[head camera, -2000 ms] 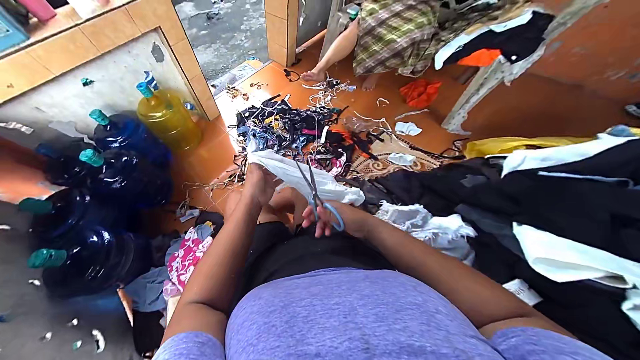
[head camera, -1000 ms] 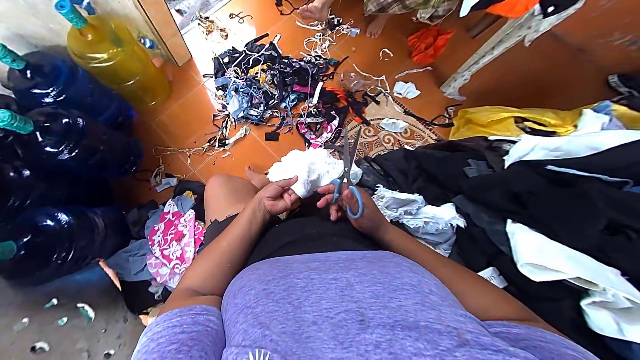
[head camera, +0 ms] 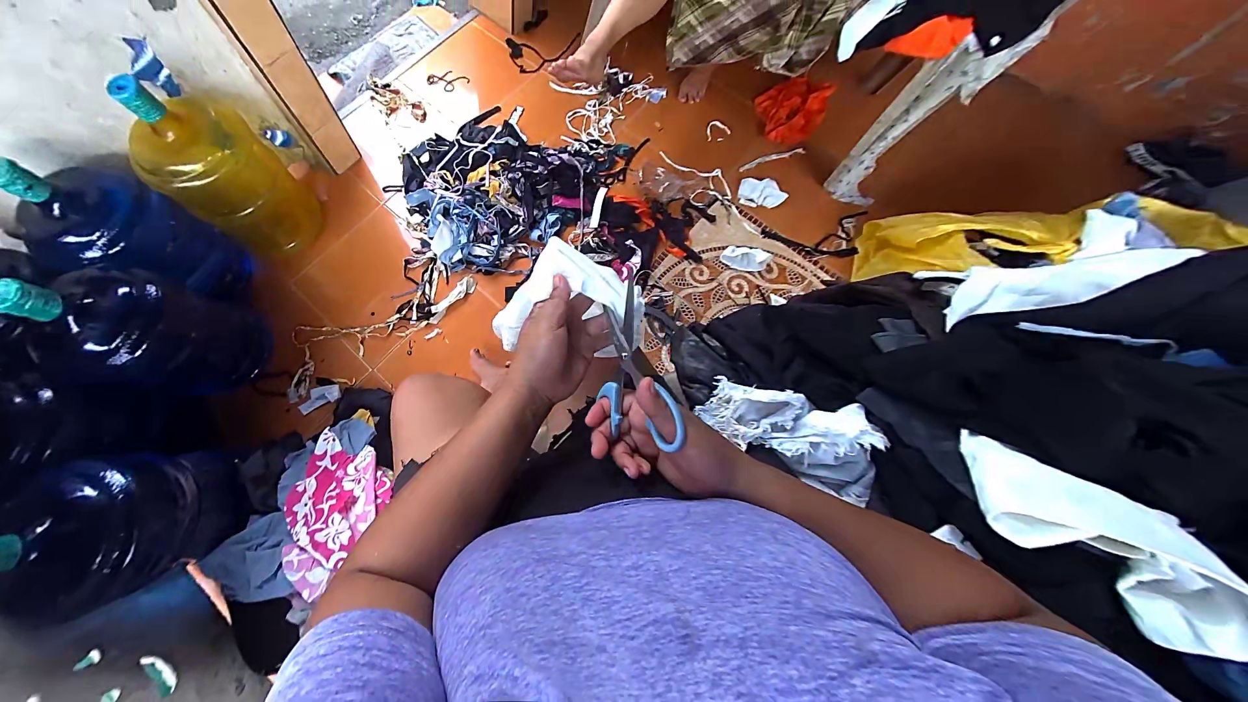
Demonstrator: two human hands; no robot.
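My left hand (head camera: 558,341) grips a piece of white cloth (head camera: 548,283), bunched and held up in front of my knees. Scissors with blue handles (head camera: 632,366) are in my right hand (head camera: 663,444), with fingers at the loops. Their blades point away from me, spread apart, at the right edge of the white cloth. Beyond both hands a tangled heap of dark and coloured fabric strips (head camera: 507,185) lies on the orange tiles. Frayed pale cloth (head camera: 790,429) lies to the right of my right hand.
Large blue water bottles (head camera: 146,331) and a yellow one (head camera: 229,175) stand at left. Pink floral cloth (head camera: 331,507) lies by my left knee. Black garments (head camera: 1072,390) and a yellow plastic bag (head camera: 926,244) fill the right side. Another person's bare foot (head camera: 577,68) is at the top.
Two seconds ago the white cloth hung spread out between my hands; a second ago it was bunched in my left hand. The scissor blades are now at its right edge.
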